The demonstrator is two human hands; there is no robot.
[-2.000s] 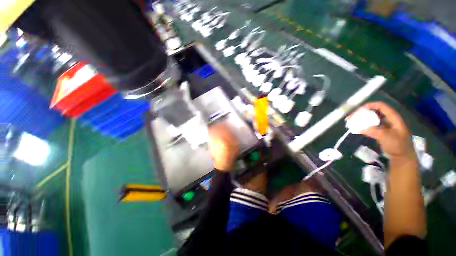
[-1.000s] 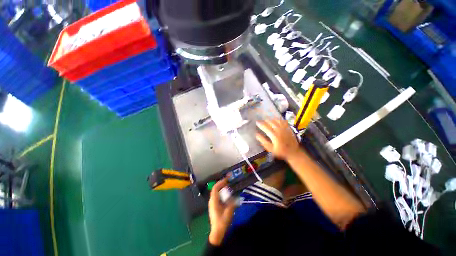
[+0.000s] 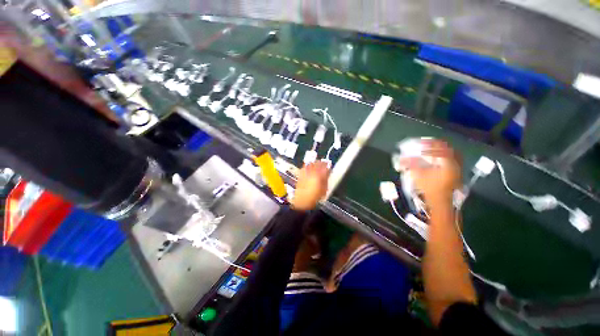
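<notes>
My left hand [image 3: 311,185] is at the belt's near edge, left of the divider strip [image 3: 360,141]. Its fingertips are beside a white corded unit [image 3: 310,157] at the end of the row; blur hides whether it grips anything. My right hand [image 3: 435,178] is blurred over the loose white units [image 3: 416,222] right of the strip, with white pieces at its fingers; I cannot tell if it grips one. Another white unit [image 3: 202,228] sits at the fixture on the metal press plate [image 3: 187,279], under the horn, its cable trailing toward the front edge.
The black press head [image 3: 72,144] fills the left. A yellow sensor bar [image 3: 270,174] stands between plate and belt, another [image 3: 141,327] at the bottom left. Rows of white units [image 3: 253,125] lie along the green belt. Red and blue bins [image 3: 39,216] stand at far left.
The view has swung right. My right hand has left the plate for the loose units. My left hand has moved from the machine's front to the belt edge; the small white piece it held is not clearly visible.
</notes>
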